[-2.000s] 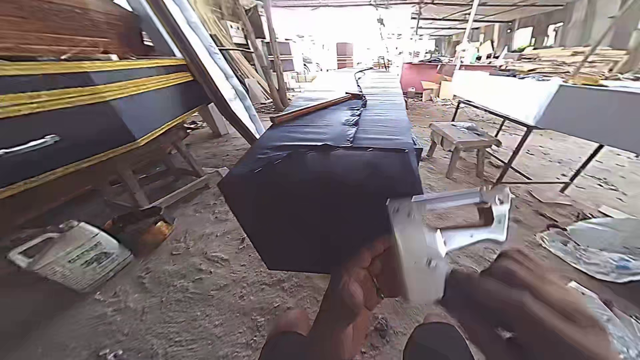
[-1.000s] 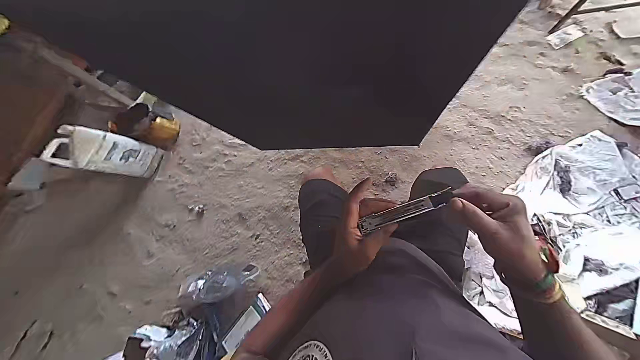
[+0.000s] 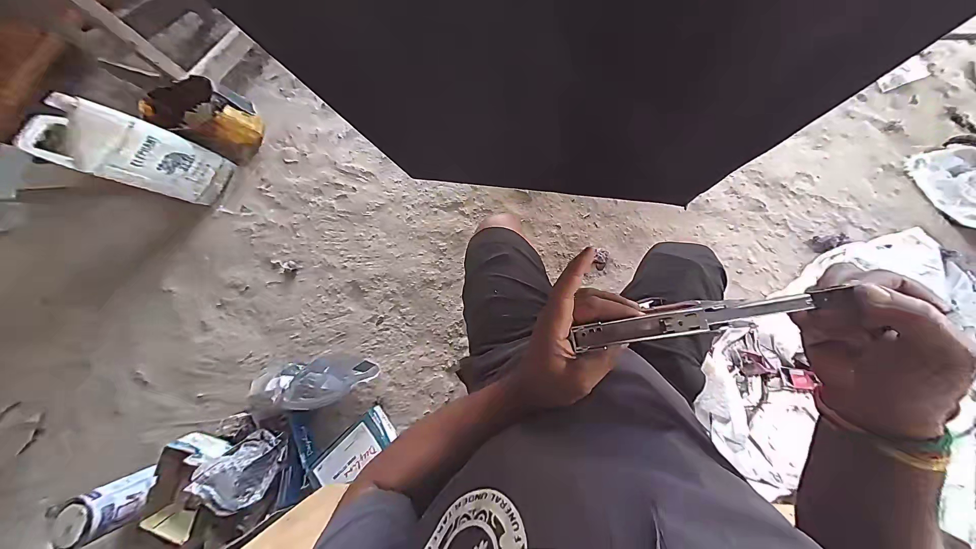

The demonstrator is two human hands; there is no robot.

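Note:
A metal staple gun (image 3: 637, 329) lies across my lap with its underside up and its magazine slide (image 3: 762, 306) drawn out to the right. My left hand (image 3: 564, 343) grips the body, palm under it, with one finger pointing up. At the slide's outer end, my right hand (image 3: 884, 343) is closed on it between thumb and fingers. Whether staples lie in the channel cannot be told. Just beyond my knees stands the end of a box covered in black (image 3: 564, 91), angled at its lower corners.
At the left lie a white plastic jerrycan (image 3: 145, 152) and a torn yellow container (image 3: 240, 130). Lower left are a clear plastic bag (image 3: 320, 385), a blue and white carton (image 3: 354, 450) and a can (image 3: 103, 507). Crumpled white sheeting (image 3: 762, 435) covers sandy ground at right.
The view has swung far down from the workshop to my lap. The staple gun, earlier raised before the black box, is now underside up, and its slide extends farther right with my right hand.

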